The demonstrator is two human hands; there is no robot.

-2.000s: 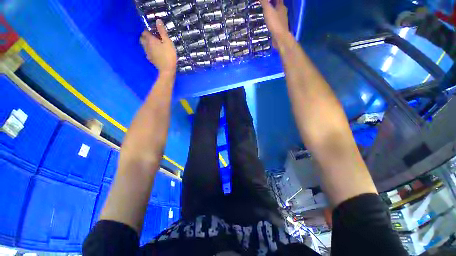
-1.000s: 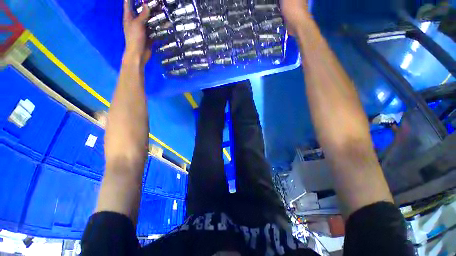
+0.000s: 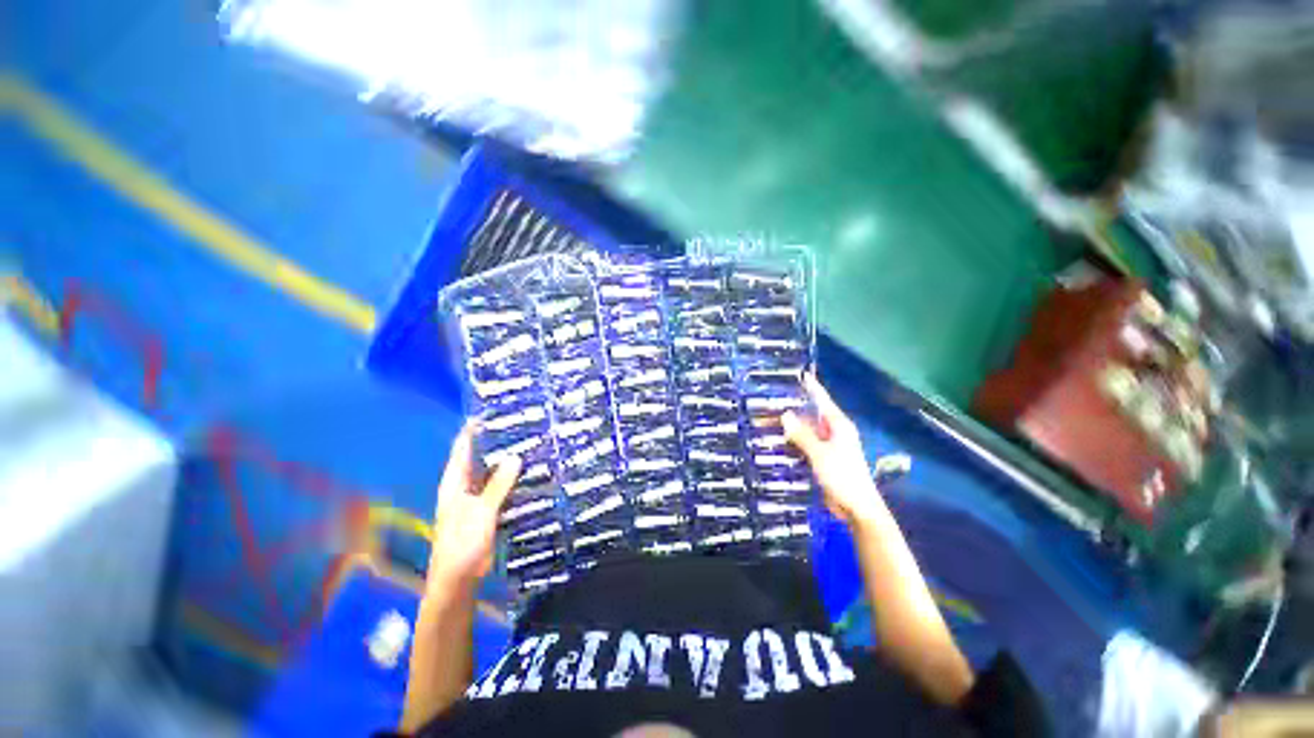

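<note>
A clear blister tray (image 3: pixel 634 397) filled with rows of dark pieces with pale metallic parts is held in front of my body. My left hand (image 3: pixel 468 505) grips its left edge with the thumb on top. My right hand (image 3: pixel 833 450) grips its right edge the same way. The fingers under the tray are hidden. The tray's near edge meets my black shirt. Beyond the tray's far left corner, a deep blue crate (image 3: pixel 418 310) holds more dark pieces in rows.
A green bench top (image 3: pixel 865 289) lies ahead and right, with a red-brown board (image 3: pixel 1074 389) carrying pale fittings. Shiny clear trays (image 3: pixel 476 65) lie at the far left of the bench. Blue floor with a yellow line (image 3: pixel 188 202) is at left, beside a blurred pale box (image 3: pixel 65 490).
The view has turned from the crate and stacked blue boxes to the bench. The filled tray, earlier low over the blue crate, is now held out of it, close to my body.
</note>
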